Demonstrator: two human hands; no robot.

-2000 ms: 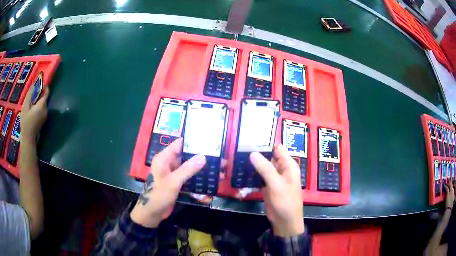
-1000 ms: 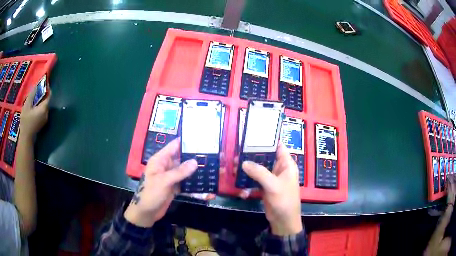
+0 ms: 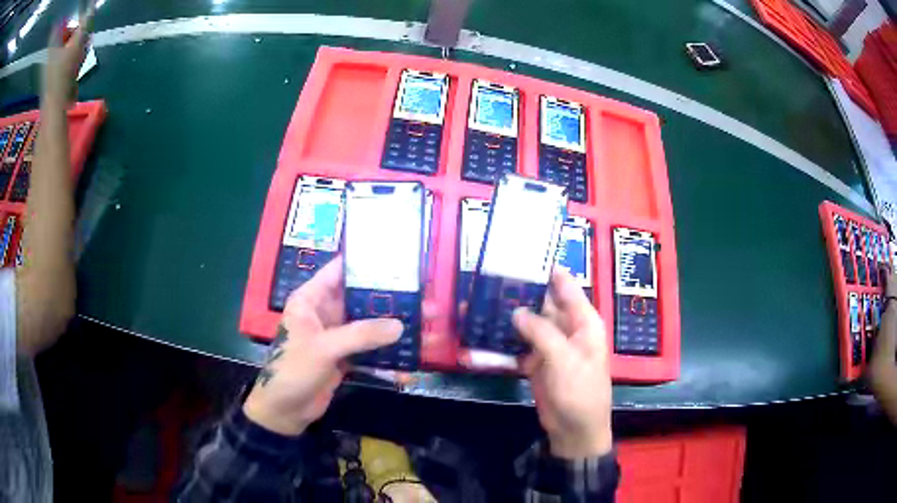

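My left hand point(image 3: 313, 339) holds a black keypad phone point(image 3: 384, 265) upright, its screen plain white, with my thumb on the lower keypad. My right hand point(image 3: 563, 356) holds a second phone point(image 3: 523, 236), also white-screened and tilted slightly right, with my thumb on its keypad. Both are held above a red phone tray point(image 3: 452, 187). The tray's upper row holds three lit phones between an empty pocket point(image 3: 356, 118) at left and another empty pocket point(image 3: 627, 164) at right. The lower row holds several phones, some partly hidden behind the held ones.
Neighbouring red trays with phones stand at left point(image 3: 87, 123) and right point(image 3: 836, 236). A person's arm point(image 3: 49, 216) reaches over the left tray; another person's arm is at the right edge. A loose phone point(image 3: 703, 54) lies at the back right. A red tray point(image 3: 679, 467) is below the bench.
The phone in my right hand has tilted further right. My left thumb has moved lower on the keypad. The neighbour's arm at left has reached up toward the back. The view has shifted slightly.
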